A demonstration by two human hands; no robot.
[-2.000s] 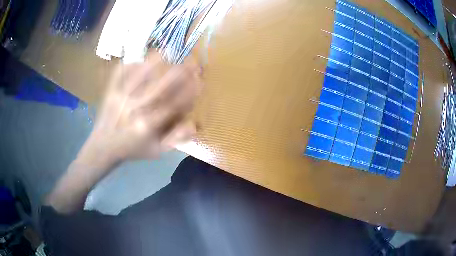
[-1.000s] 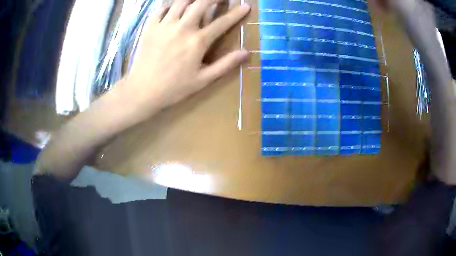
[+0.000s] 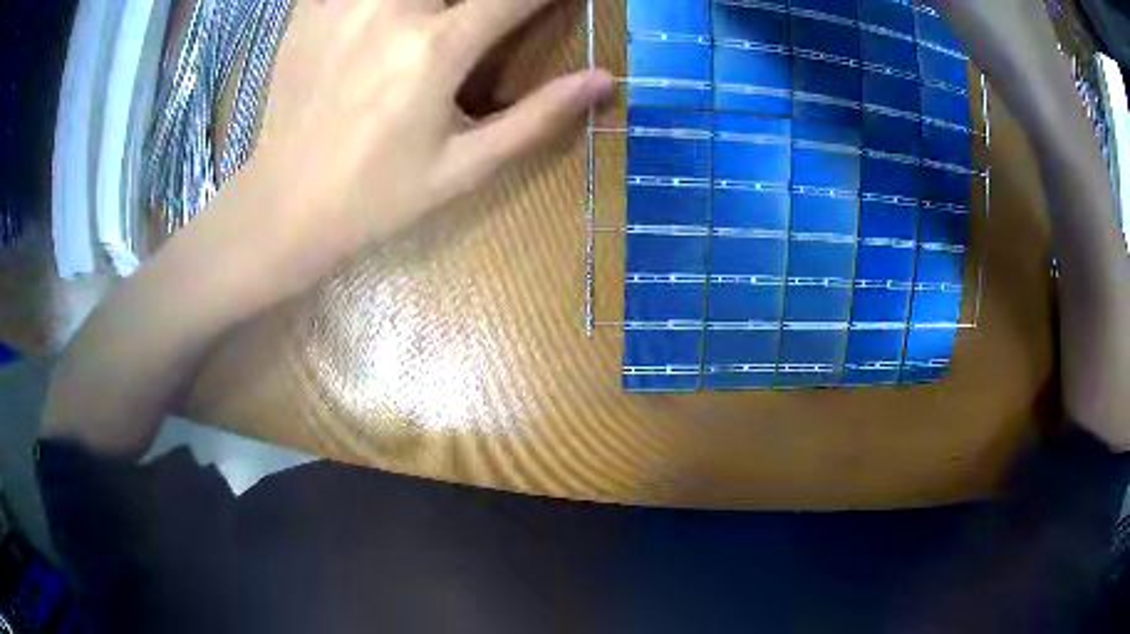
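Note:
The blue solar cell panel (image 3: 793, 235) lies flat on the brown tabletop, its upper end cut off by the picture's top edge. A thin silver busbar ribbon (image 3: 591, 248) lies upright in view along its left side, across the short tabbing ribbon ends. My left hand (image 3: 409, 112) lies palm down left of the panel, thumb tip at this ribbon; its other fingertips are cut off or hidden. My right forearm (image 3: 1053, 136) reaches up along the panel's right side; the hand itself is beyond the top edge. Another thin ribbon (image 3: 983, 248) runs along the panel's right side.
A pile of cut silver ribbons (image 3: 211, 112) lies left of my left hand. White strips (image 3: 99, 149) lie beside it at the far left. More ribbons and a white strip (image 3: 1109, 112) show at the far right. The brown tabletop's (image 3: 744, 464) curved near edge runs before my body.
The view has turned to face the panel. My left hand moved from the ribbon pile to the panel's left side, where the silver ribbon now lies. My right forearm came in at the right.

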